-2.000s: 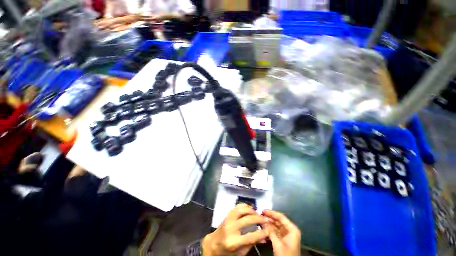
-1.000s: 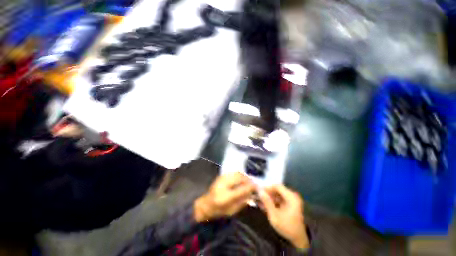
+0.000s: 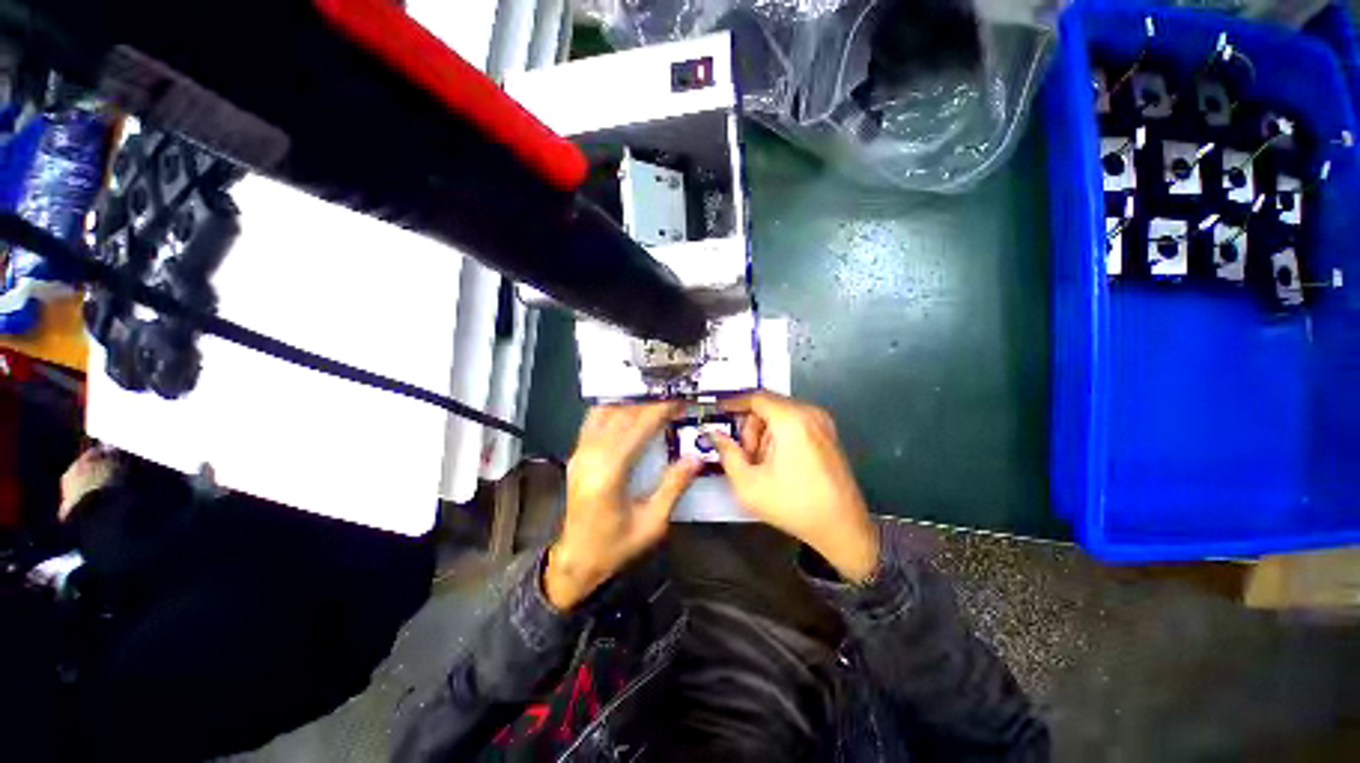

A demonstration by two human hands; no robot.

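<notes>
My left hand (image 3: 612, 485) and my right hand (image 3: 791, 470) hold a small unit (image 3: 704, 440) between them, a black housing with a silver-white square face and a dark centre. It sits over the white work sheet (image 3: 723, 510), directly in front of the screw feeder. The white screw feeder (image 3: 589, 93) has an open dark compartment and a small red switch. The electric screwdriver (image 3: 492, 201), black with a red strip, hangs over the feeder with its tip near the feeder front, touching neither hand.
At right is a blue bin (image 3: 1193, 432) with rows of assembled units (image 3: 1168, 246). At left, a white board stack (image 3: 336, 358) holds black housings (image 3: 167, 268). Clear plastic bags (image 3: 955, 127) lie behind. The black screwdriver cable (image 3: 343, 373) crosses the board. Another person's hand (image 3: 90, 480) shows at far left.
The view has tilted down and sharpened. The black housing, earlier lying on the white sheet beyond my hands, is now between both hands with a silver-white face on it. The screwdriver looks larger and closer.
</notes>
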